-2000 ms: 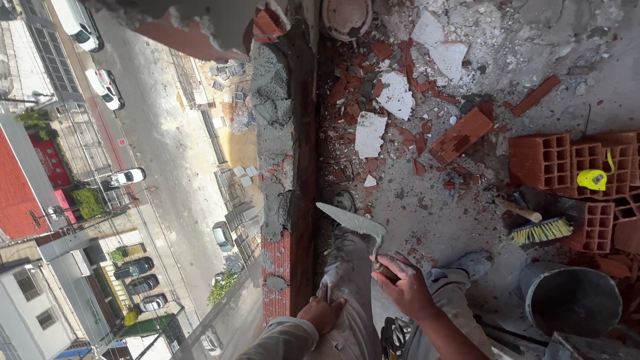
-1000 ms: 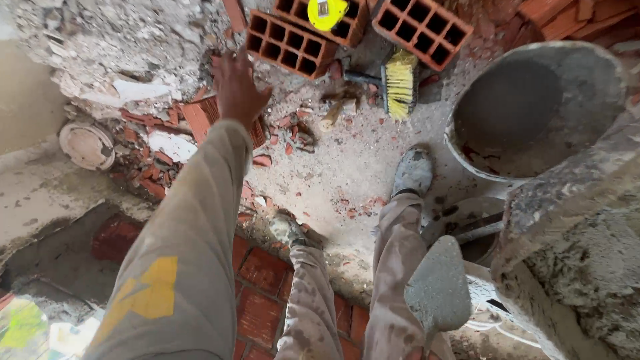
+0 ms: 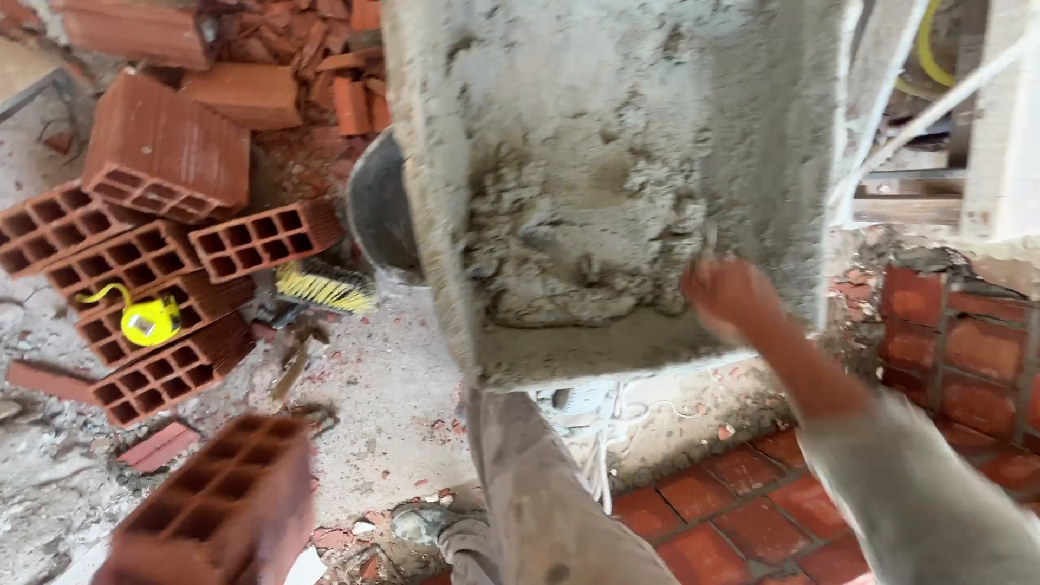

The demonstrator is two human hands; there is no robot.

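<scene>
My right hand [image 3: 727, 296], blurred, is closed at the right side of a mortar-caked trough [image 3: 768, 162]. Its grip appears to be on the trowel's handle; the blade cannot be made out against the wet mortar [image 3: 569, 260]. A hollow clay brick [image 3: 219, 496] looms large and blurred at the lower left, nearer the camera than the floor. My left hand is not visible, so its hold on that brick cannot be seen.
Hollow bricks [image 3: 166, 150] are heaped at the left, with a yellow tape measure [image 3: 150, 319] on them. A yellow-bristled brush [image 3: 325, 288] and a dark bucket [image 3: 382, 207] lie between heap and trough. White cables [image 3: 601, 463] hang below the trough.
The view has swung from the wall edge to the trough. My left hand, reaching to a brick among rubble a second ago, has left the view. My right hand is now over the mortar.
</scene>
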